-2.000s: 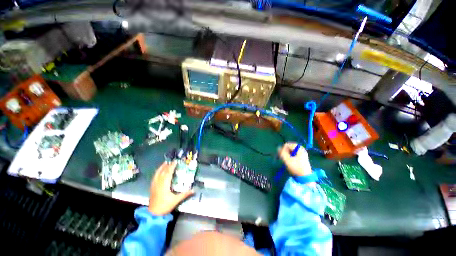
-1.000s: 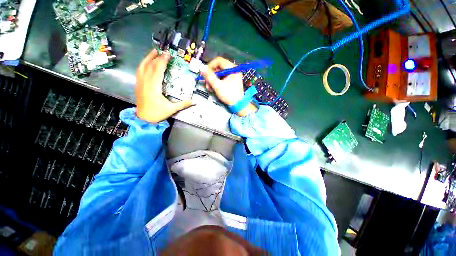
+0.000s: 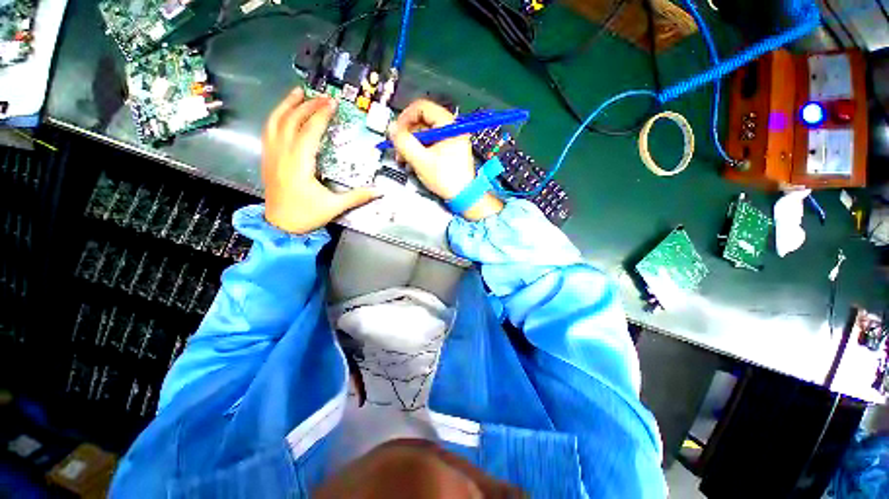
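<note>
A green circuit board (image 3: 349,146) lies in front of me, with leads (image 3: 402,44) plugged in along its far edge. My left hand (image 3: 297,171) is spread around the board's left and near sides, with the thumb along the near edge. My right hand (image 3: 436,151) holds a blue pen-shaped tool (image 3: 487,123) with its tip down at the board's right side. A blue wrist strap (image 3: 478,187) is on my right wrist. A short black stick (image 3: 392,174) is at the board's right near edge. A light work plate (image 3: 405,214) shows under the near side.
A dark remote control (image 3: 531,175) lies partly behind my right hand. Right of it are a tape roll (image 3: 667,143), an orange test box (image 3: 770,122) with coiled blue cord, and green boards (image 3: 673,265). More boards (image 3: 168,93) lie at the left. Black racks (image 3: 146,244) stand below left.
From two seconds ago, my view has tilted down and my right hand has moved left with the blue tool to the board. Over the last second both hands stay nearly in place.
</note>
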